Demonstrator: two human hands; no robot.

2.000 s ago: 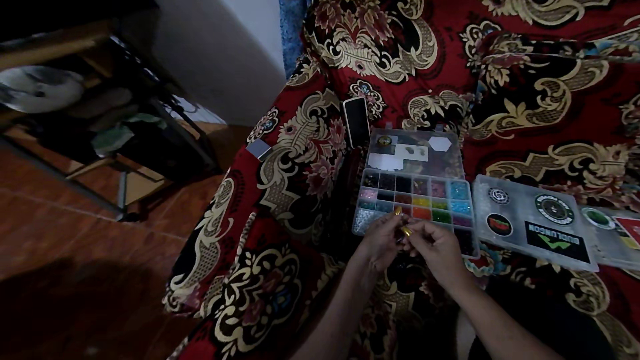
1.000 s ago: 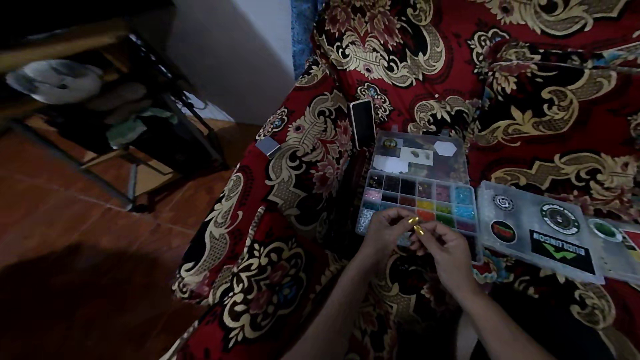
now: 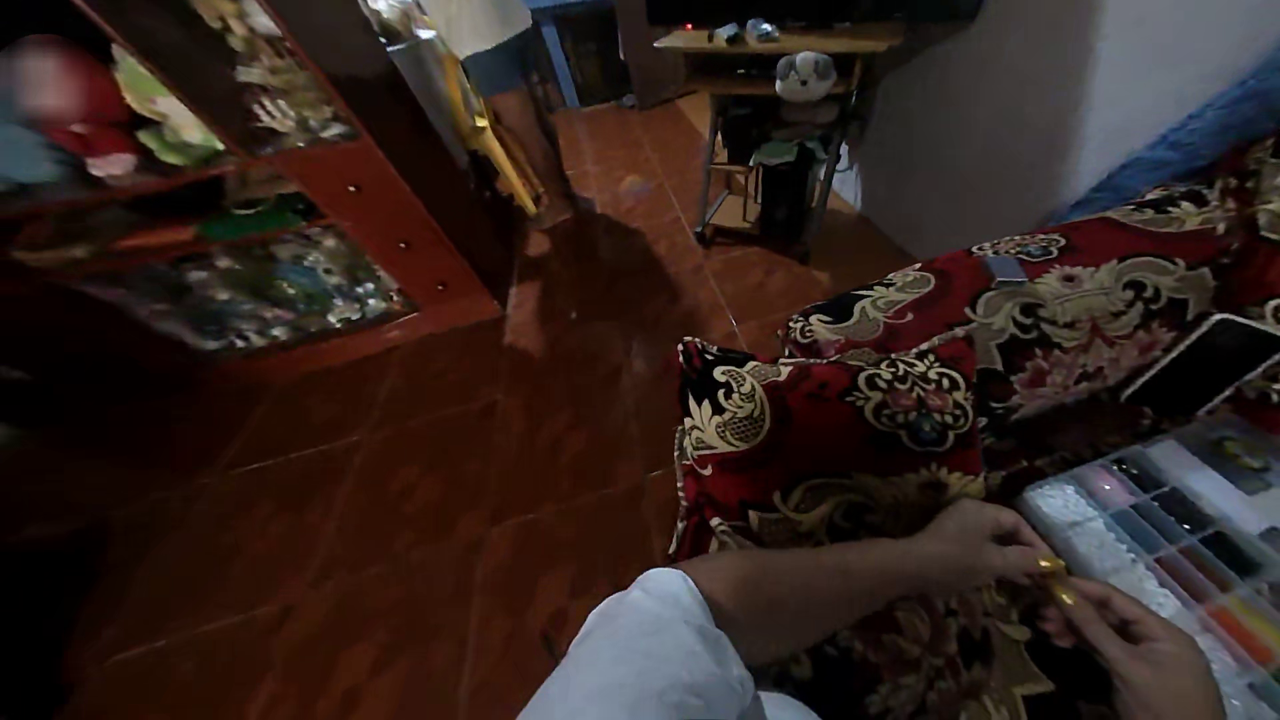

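Note:
Low at the right, my left hand (image 3: pixel 985 540) and my right hand (image 3: pixel 1130 640) meet fingertip to fingertip. Small shiny gold-coloured things (image 3: pixel 1052 566) show at the fingertips of both hands; whether they are nails or small held pieces cannot be told. Right beside the hands lies a clear plastic compartment box (image 3: pixel 1080 520) with beads of several colours, cut off by the frame edge. Behind the box a dark-screened phone (image 3: pixel 1205 365) rests on the patterned sofa cover.
A red and gold patterned sofa (image 3: pixel 850 420) stands under the box. A person (image 3: pixel 525 110) stands on the tiled floor (image 3: pixel 400 500). At the left is a display cabinet (image 3: pixel 370 200); farther back, a small wheeled desk (image 3: pixel 780 42) holds a plush toy (image 3: pixel 805 76).
The view has swung far to the left, bringing the cabinet and the standing person into sight. My hands remain together beside the bead box.

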